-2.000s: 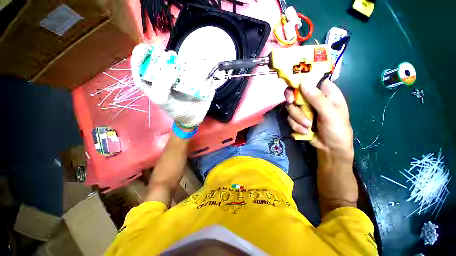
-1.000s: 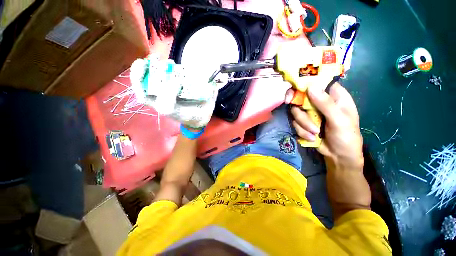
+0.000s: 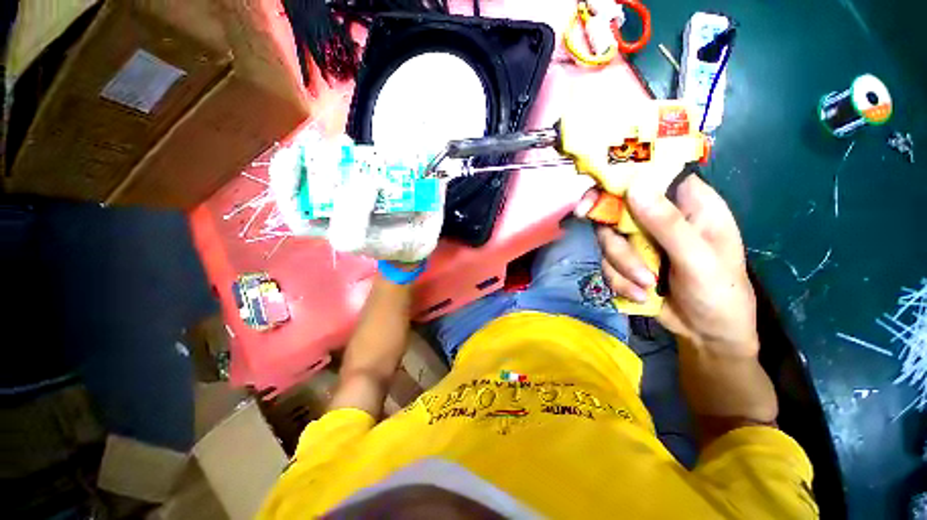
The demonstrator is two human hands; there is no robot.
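My left hand (image 3: 381,232), in a white knit glove with a blue band at the wrist, holds a green circuit board (image 3: 412,195) above the red surface. My bare right hand (image 3: 676,249) grips the yellow soldering gun (image 3: 610,147) with a finger at its orange trigger. The gun's dark barrel points left and its tip is at the board's right end. A thin feed tube runs below the barrel. Whether the tip touches the board I cannot tell. A black square housing (image 3: 523,66) with a white round disc (image 3: 427,102) lies behind the board.
Dark wires (image 3: 317,41) lie at the far side of the red surface (image 3: 315,295). White strips (image 3: 261,211) and a small assembly (image 3: 260,302) lie left. A carton (image 3: 152,102) stands far left. Orange-handled scissors (image 3: 632,28), a power strip (image 3: 701,71) and a solder spool (image 3: 856,106) are right.
The board's green face now shows more clearly in my left hand, tilted towards the camera. The gun is still held at its right end. The whole view has shifted slightly.
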